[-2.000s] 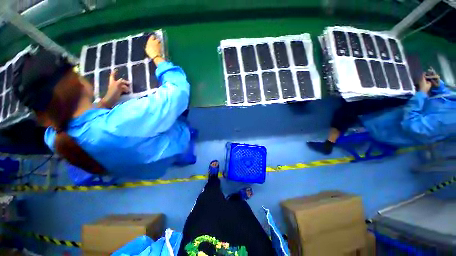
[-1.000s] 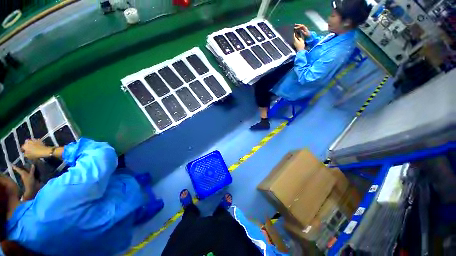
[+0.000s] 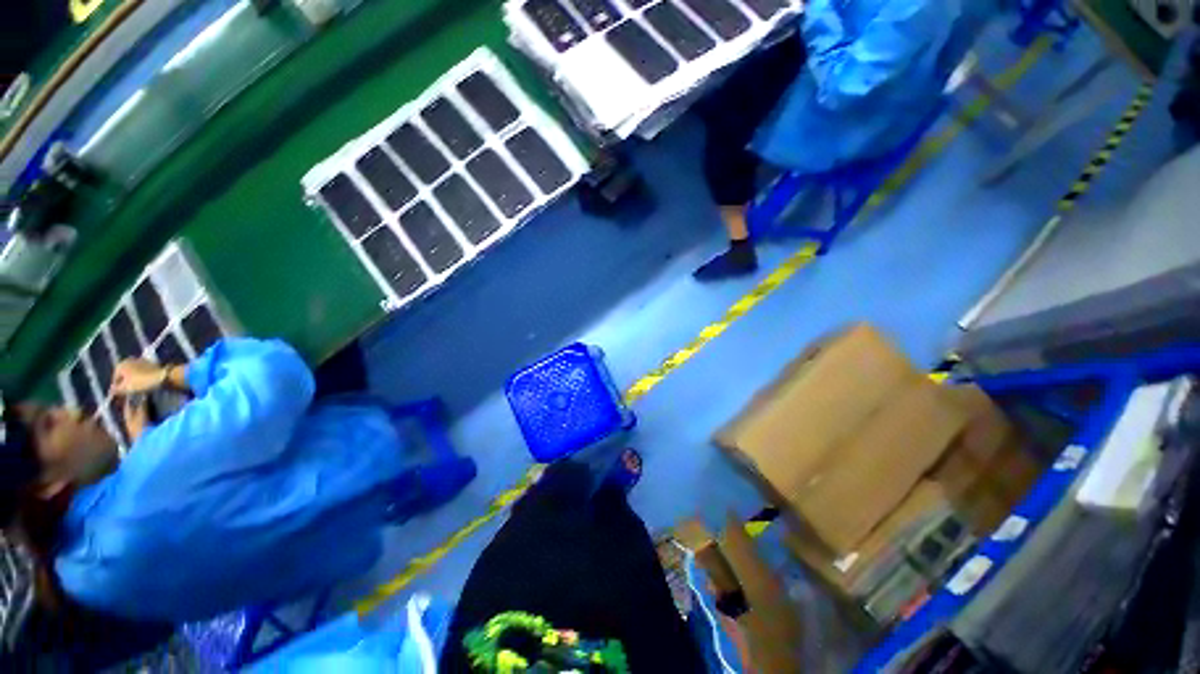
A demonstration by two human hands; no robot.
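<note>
Neither of my hands is in the picture; only my dark trousers, one sandaled foot and edges of my light blue smock show at the bottom. A bright blue plastic stool [image 3: 566,403] stands on the floor right in front of my feet. Beyond it, a white blister tray [image 3: 448,177] with two rows of flat black rounded parts lies on the green bench [image 3: 274,250]. A stack of similar trays [image 3: 616,82] lies farther right, cut off by the top edge, with a bare white pocket in its near row.
A seated person in a blue smock [image 3: 224,487] works at a tray [image 3: 148,316] on the left. Another seated person [image 3: 862,86] is cut off at the upper right. Cardboard cartons [image 3: 842,435] and a blue-framed rack [image 3: 1073,461] stand at the right. Yellow-black tape [image 3: 724,323] crosses the floor.
The view has turned and shifted. The tray stack and right-hand person are now higher and partly cut off. The left person's face has come into view, and one of my feet has moved up beside the stool.
</note>
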